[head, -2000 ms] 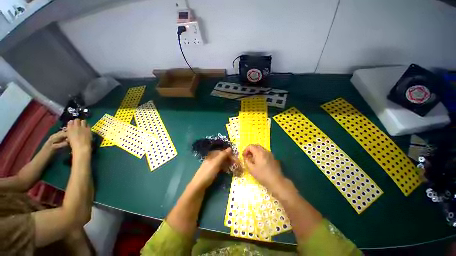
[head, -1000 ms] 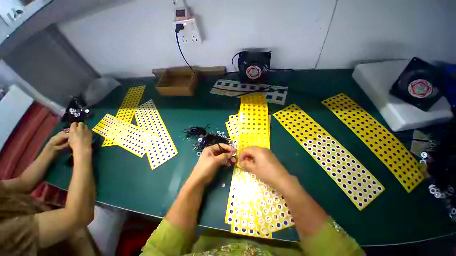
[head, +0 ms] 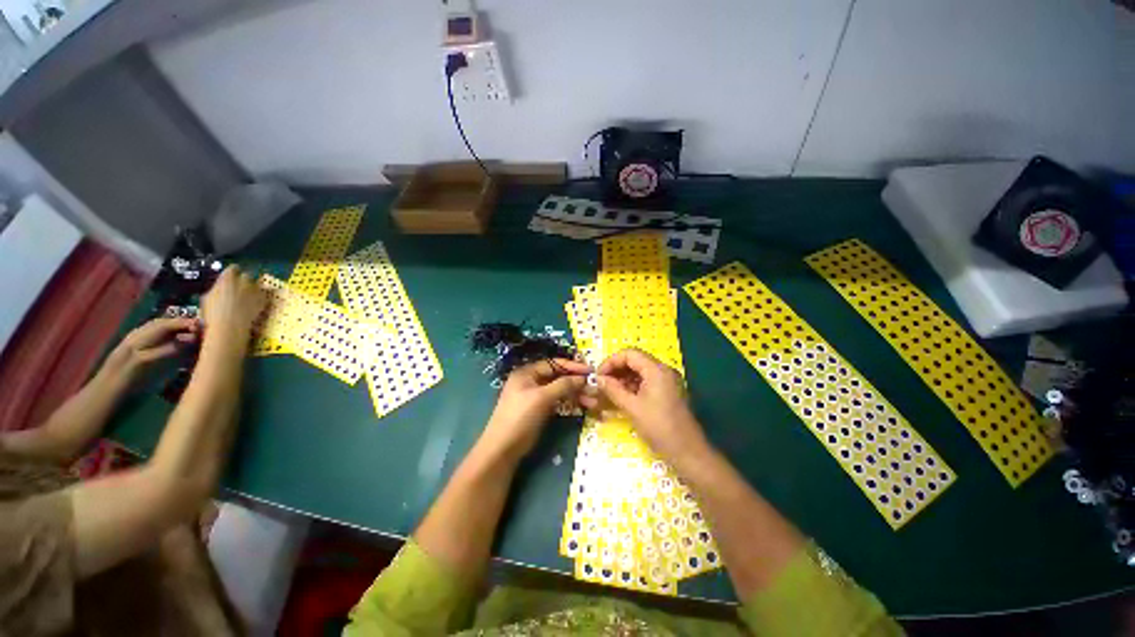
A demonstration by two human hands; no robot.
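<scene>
My left hand holds a small wired round component, a silver-white disc, at its fingertips. My right hand has its fingertips at the disc's right side; whether they hold a separate small piece cannot be told. Both hands are over a stack of overlapping yellow adhesive sheets with rows of dots, whitish in the near part. A tangle of black lead wires lies beyond and left of my left hand, partly hidden by it.
Two yellow strips lie at right, a component pile at the right edge. A fan and cardboard tray stand by the wall; another fan rests on a white block. Another person's hands work at left.
My hands have come together at the small disc, and my right fingertips have risen slightly. The other person's farther hand has moved up and right towards the yellow sheets.
</scene>
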